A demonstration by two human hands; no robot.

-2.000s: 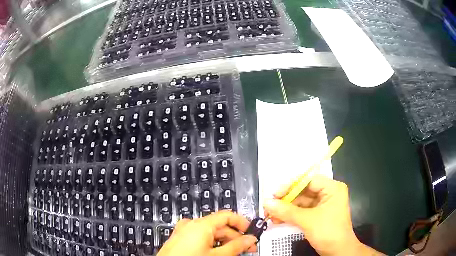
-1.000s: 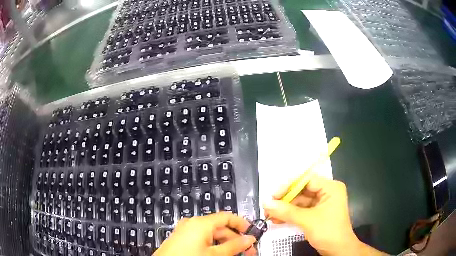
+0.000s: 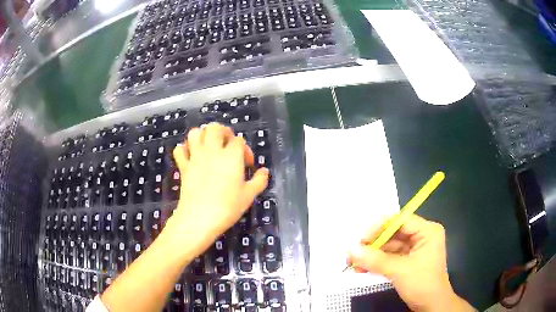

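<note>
My left hand is over the upper right part of the filled blister tray, fingers bent down over the pockets; its fingertips and anything under them are hidden. Rows of small black housings with white marks sit in the tray. My right hand holds a yellow pen-shaped tool, its thin tip just above the white sheet. A fine grid of tiny pieces is at the sheet's near end, beside a black rectangular pad.
A second filled tray lies beyond the pale rail. A spare white sheet and clear empty trays are at upper right. A dark phone with a brown strap is at right. A dark ribbed stack stands at left.
My left hand has moved up and left from the sheet's near end onto the tray; the black housing it held is no longer visible. My right hand has shifted slightly right with the yellow tool.
</note>
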